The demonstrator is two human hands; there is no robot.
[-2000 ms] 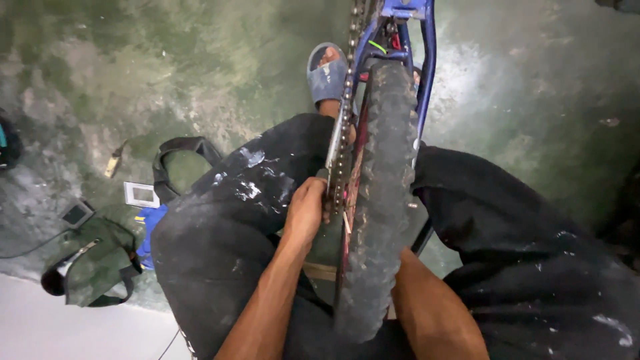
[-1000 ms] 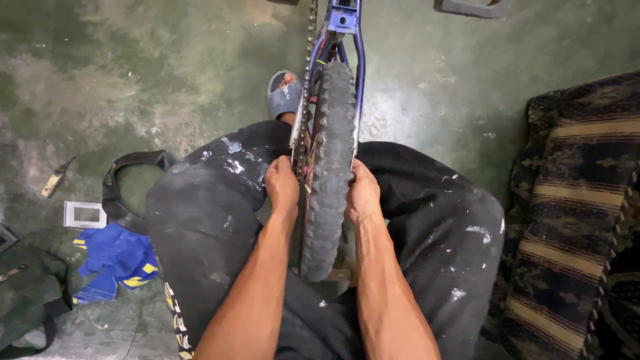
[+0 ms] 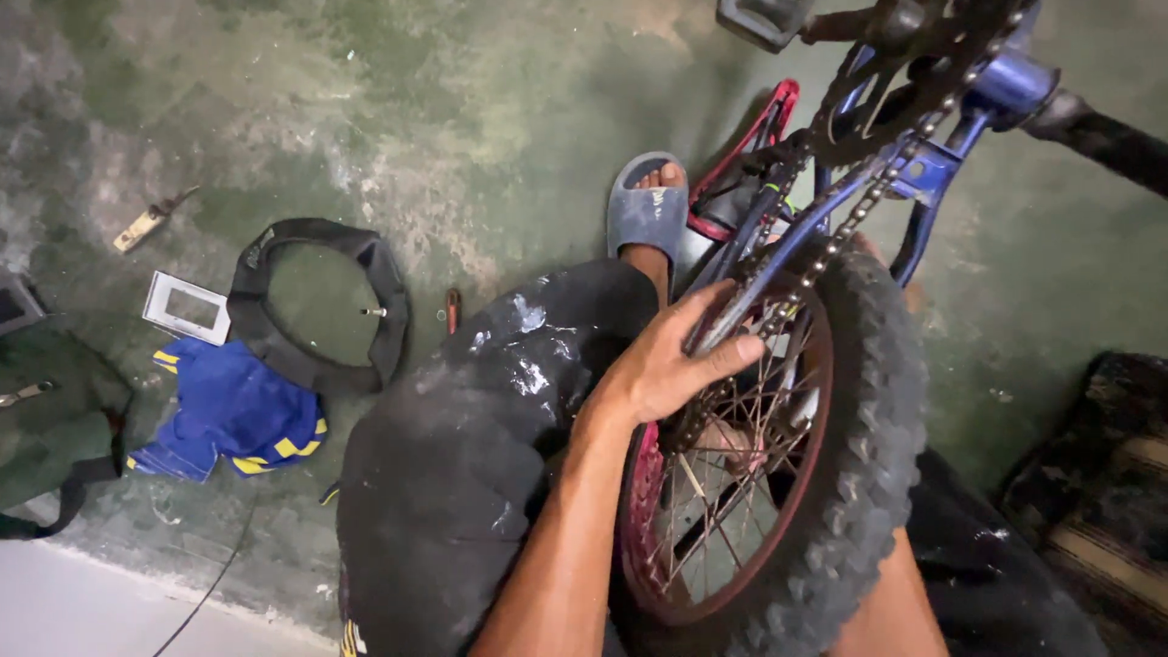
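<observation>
A bicycle wheel with a knobby black tire (image 3: 871,456) and a red rim stands between my legs, tilted so its spokes show. My left hand (image 3: 680,360) grips the blue frame's rear stay (image 3: 785,251) beside the wheel hub, thumb near the bicycle chain (image 3: 858,214). On the wheel's far side my right hand (image 3: 730,447) shows only in part through the spokes; the tire and spokes hide its fingers, and its forearm comes up at the tire's right. The chain runs up to the dark chainring at the top.
On the floor at left lie a black inner tube (image 3: 383,274) with a valve, a blue and yellow cloth (image 3: 228,406), a white frame-shaped piece (image 3: 187,308), a tool with a pale handle (image 3: 141,228), a small red-handled item (image 3: 453,312) and a dark green bag (image 3: 55,401). A patterned cushioned item (image 3: 1095,484) is at right.
The wheel and frame have tilted from nearly upright, so the spokes now show. My left hand has its palm over the stay, and my right hand has gone mostly behind the wheel.
</observation>
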